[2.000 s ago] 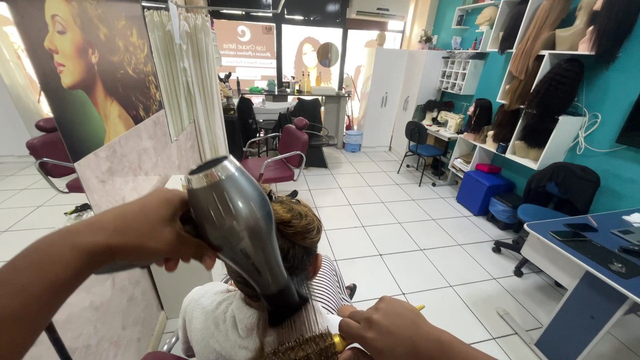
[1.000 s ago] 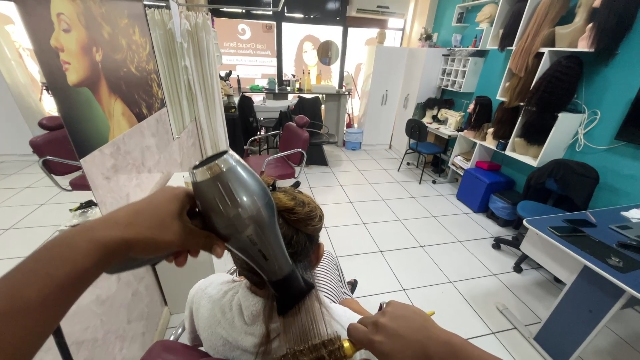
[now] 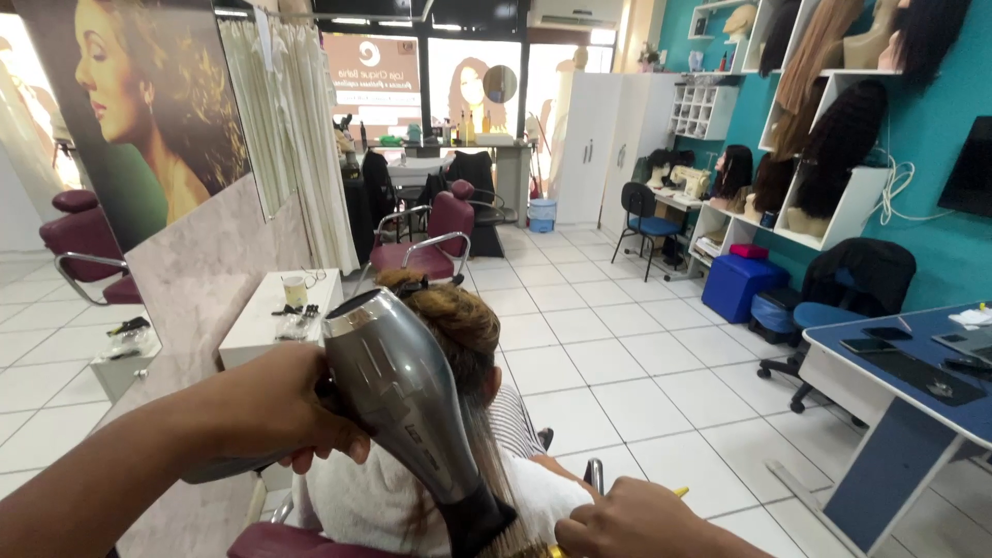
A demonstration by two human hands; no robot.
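My left hand [image 3: 298, 411] is wrapped around the handle of a grey hair dryer [image 3: 403, 387], whose black nozzle [image 3: 477, 521] points down at a seated person's long hair [image 3: 496, 457]. At the bottom edge my right hand [image 3: 620, 519] grips a hair brush [image 3: 535, 549] with yellow parts, mostly cut off by the frame. Its bristles lie in the hair, right by the nozzle. The upper hair [image 3: 457, 318] is pinned up with a dark clip [image 3: 411, 287]. A white towel [image 3: 356, 504] covers the person's shoulders.
A white cabinet [image 3: 256, 310] on the left bears a cup [image 3: 294, 290] and hair clips [image 3: 298, 311]. Ahead is a burgundy salon chair [image 3: 434, 240]. On the right are a blue desk [image 3: 914, 341] with phones, an office chair [image 3: 833, 314], a blue box [image 3: 744, 287] and shelves of wigs [image 3: 841, 151].
Since two seconds ago, both hands have moved lower, the dryer nozzle and brush going down along the hair. The dryer remains in my left hand, the brush in my right.
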